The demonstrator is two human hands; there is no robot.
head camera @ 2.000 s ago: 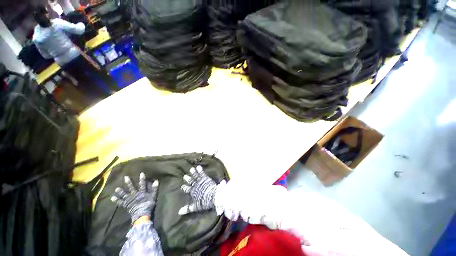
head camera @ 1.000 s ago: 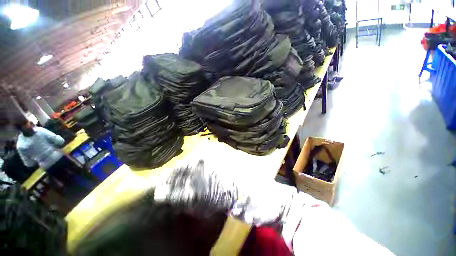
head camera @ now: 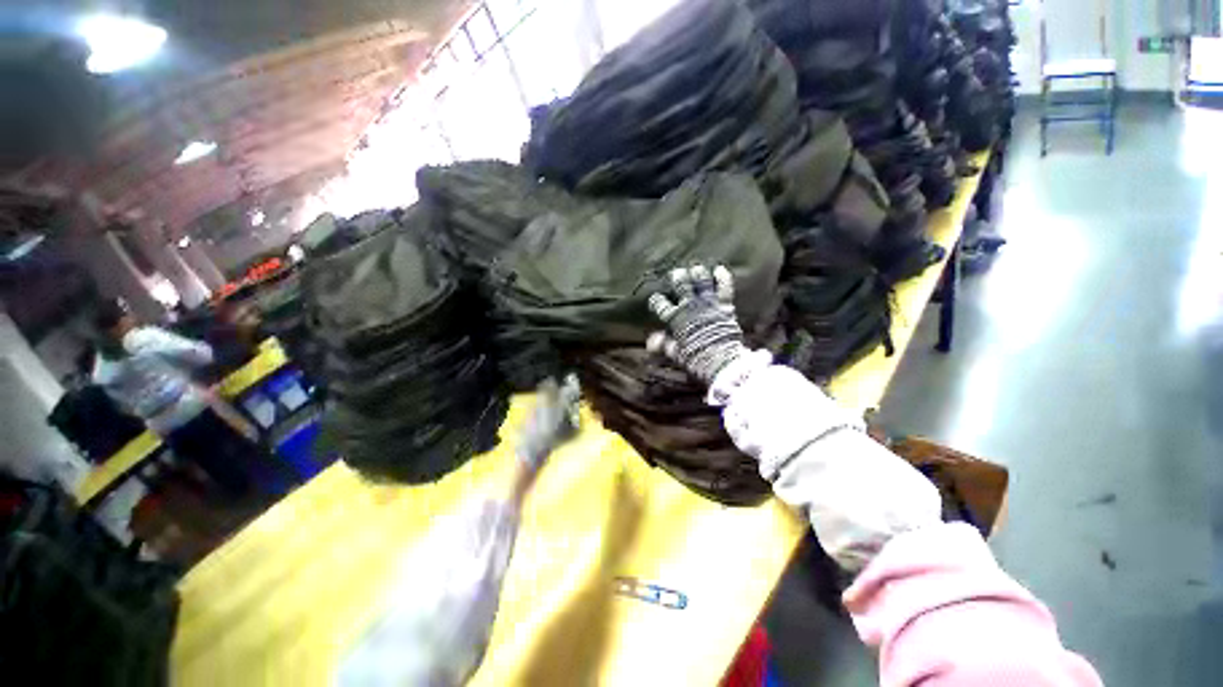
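A dark olive backpack point(head camera: 590, 275) lies rumpled on top of the middle stack on the yellow table. My gloved right hand point(head camera: 697, 322) lies on its near side, fingers slightly apart and not closed around anything visible. My gloved left hand point(head camera: 547, 419) is blurred, low at the left of the same stack, above the table; whether it holds anything is unclear. Small blue-handled thread snips point(head camera: 651, 592) lie on the table in front of the stack.
Another backpack stack point(head camera: 402, 362) stands to the left, with taller piles behind and along the table point(head camera: 402, 577). Dark bags point(head camera: 81, 591) are at the lower left. A cardboard box point(head camera: 959, 483) is on the floor at right, partly behind my sleeve. A person point(head camera: 161, 389) stands at far left.
The backpack from the near table is now on the middle stack. Both hands have reached forward and separated. The snips have come into view, and the camera looks further up.
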